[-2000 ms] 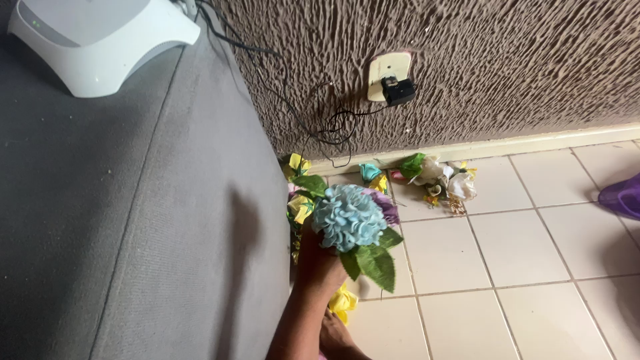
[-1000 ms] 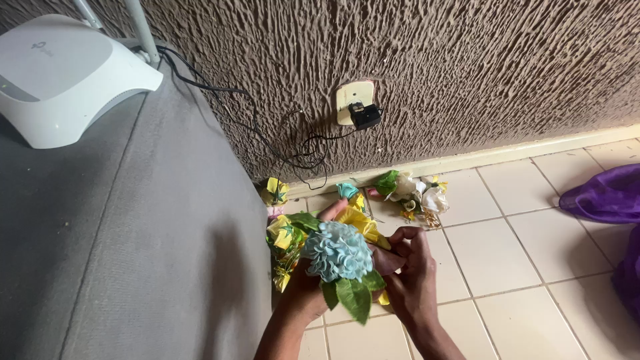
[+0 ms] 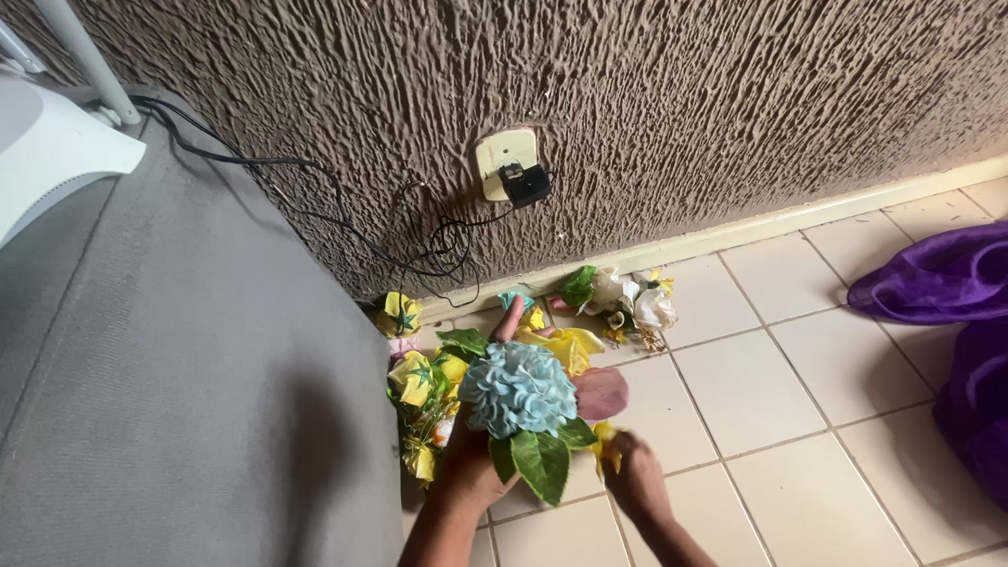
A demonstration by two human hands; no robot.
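Note:
My left hand (image 3: 480,465) is closed around a bunch of artificial flowers, its fingers mostly hidden behind the blooms. A light blue artificial hydrangea (image 3: 520,390) with green leaves (image 3: 543,465) faces up at the front of the bunch. Behind it show a yellow artificial flower (image 3: 573,348) and a mauve petal (image 3: 602,393). To the right, my right hand (image 3: 634,472) pinches a small yellow artificial flower (image 3: 606,449). Several yellow artificial roses (image 3: 413,378) lie on the floor along the sofa. White artificial flowers (image 3: 618,295) lie by the baseboard.
A grey upholstered sofa (image 3: 197,354) fills the left side, with a white router (image 3: 55,150) on top. Black cables (image 3: 346,224) run to a plug adapter (image 3: 526,185) in the wall socket (image 3: 508,150). Purple sheer fabric (image 3: 937,276) lies on the tiled floor (image 3: 787,488) at right.
My right hand came in to the bunch beside my left hand and has since drawn down and right, now with a small yellow flower. More purple fabric is in view at right.

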